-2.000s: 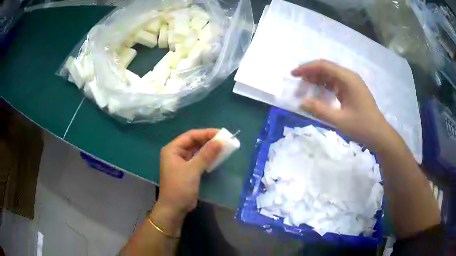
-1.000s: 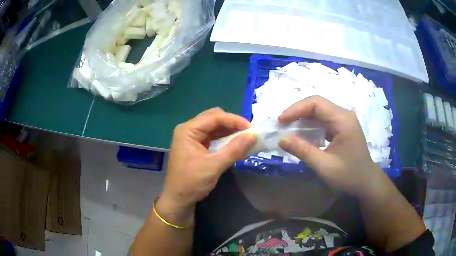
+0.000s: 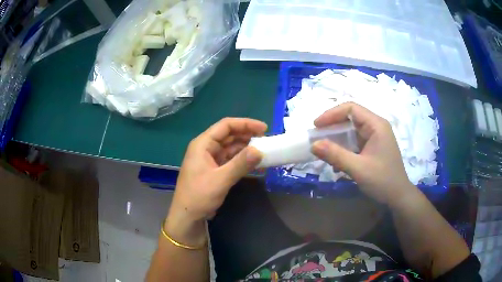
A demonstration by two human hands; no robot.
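My left hand (image 3: 214, 165) holds the left end of a white cylinder unit (image 3: 280, 150) between thumb and fingers. My right hand (image 3: 366, 157) holds a clear sleeve (image 3: 337, 136), which is partly over the cylinder's right end. Both hands are bare and held over the front left of the blue basket (image 3: 282, 110). The basket is full of loose, flat white pieces (image 3: 407, 126). The clear plastic bag (image 3: 212, 63) lies open at the back left, with a ring of cream-white cores (image 3: 154, 41) inside.
White compartment trays (image 3: 352, 38) lie behind the basket. A clear blister tray (image 3: 487, 157) with white cylinders (image 3: 489, 118) is at the right edge. A blue container (image 3: 490, 55) is at the far right. Cardboard (image 3: 80, 220) stands on the floor at lower left.
My right hand has come from above the white trays to meet my left hand near the basket. Since the last earlier frame, the sleeve sits further right and more of the white cylinder shows.
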